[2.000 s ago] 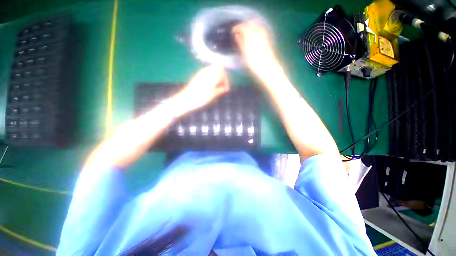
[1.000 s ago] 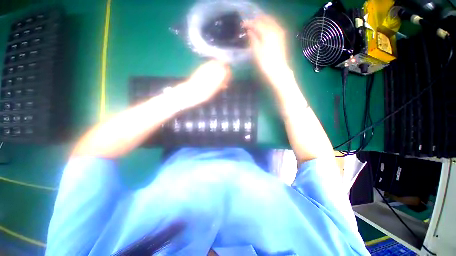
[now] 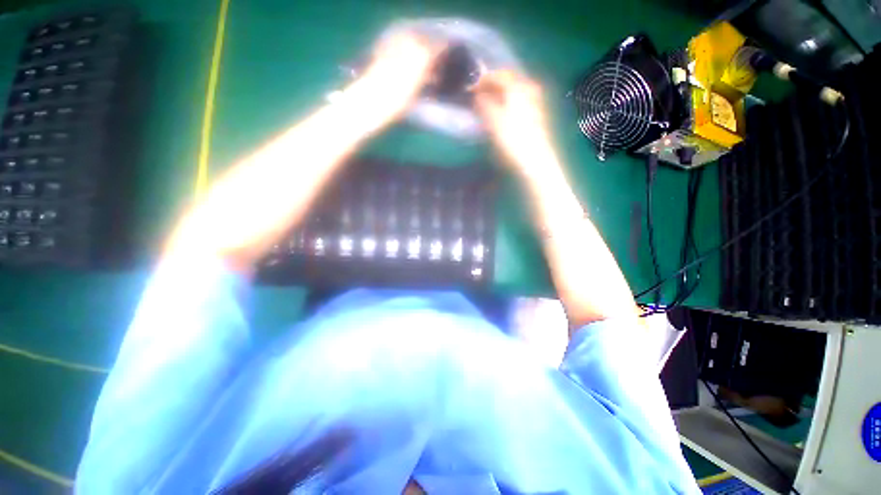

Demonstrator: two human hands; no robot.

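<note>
The open clear plastic bag (image 3: 444,118) lies on the green mat beyond the tray, a whitish ring around dark contents. My left hand (image 3: 408,60) is at the bag's left side, over its rim. My right hand (image 3: 507,97) is at the bag's right side, fingertips near the dark contents. Both hands are overexposed and blurred, so I cannot tell whether they hold small parts. The black component tray (image 3: 406,208) lies between the bag and my body, with rows of shiny glints in its pockets. My left forearm covers its left part.
A black fan (image 3: 614,104) and a yellow control box (image 3: 715,92) stand at the right, with black cables (image 3: 691,232) trailing toward the bench edge. Dark stacked trays (image 3: 797,213) stand far right. Another black tray stack (image 3: 60,145) stands at the left. White paper (image 3: 660,338) is by my right elbow.
My left hand has moved up and away from me, from over the tray's far edge to the bag. My right hand stays at the bag's right side, slightly lower.
</note>
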